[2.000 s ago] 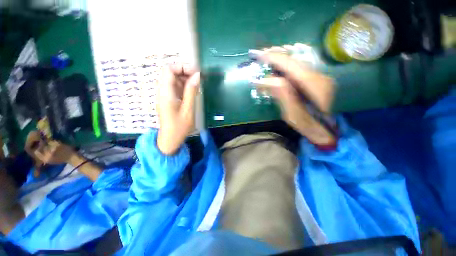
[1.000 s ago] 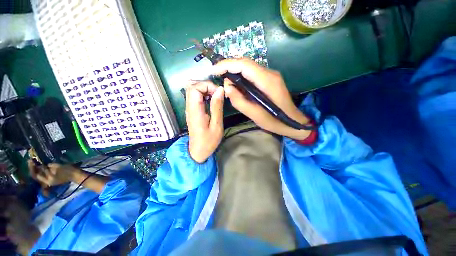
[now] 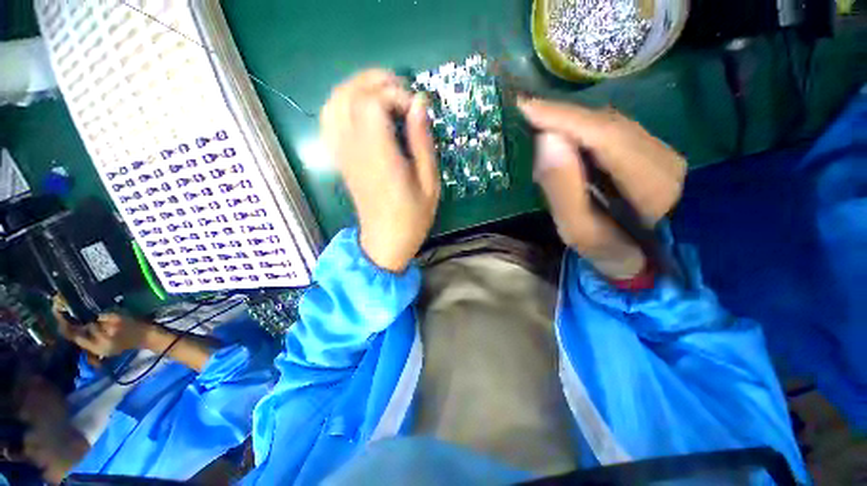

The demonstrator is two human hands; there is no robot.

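A green and silver PCB panel [image 3: 468, 123] lies flat on the dark green bench in front of me. My left hand [image 3: 382, 161] is at the panel's left edge, thumb and index finger near its upper left corner; whether a small component is between the fingertips cannot be told. My right hand [image 3: 601, 180] is right of the panel, blurred, and holds the black soldering iron [image 3: 623, 211]. The iron's tip is too blurred to make out. The white component tray [image 3: 204, 214] is at the left, with dark parts in rows in its nearer portion.
A round tub [image 3: 601, 38] with a yellow-green rim and silvery bits stands at the back right. A thin solder wire [image 3: 276, 92] runs from the tray over the bench. Another person's hands [image 3: 109, 334] work at the far left, near a bright green handle [image 3: 148, 269].
My hands have moved apart: the left forward to the panel's left edge, the right with the iron to the right. More of the panel now shows between them.
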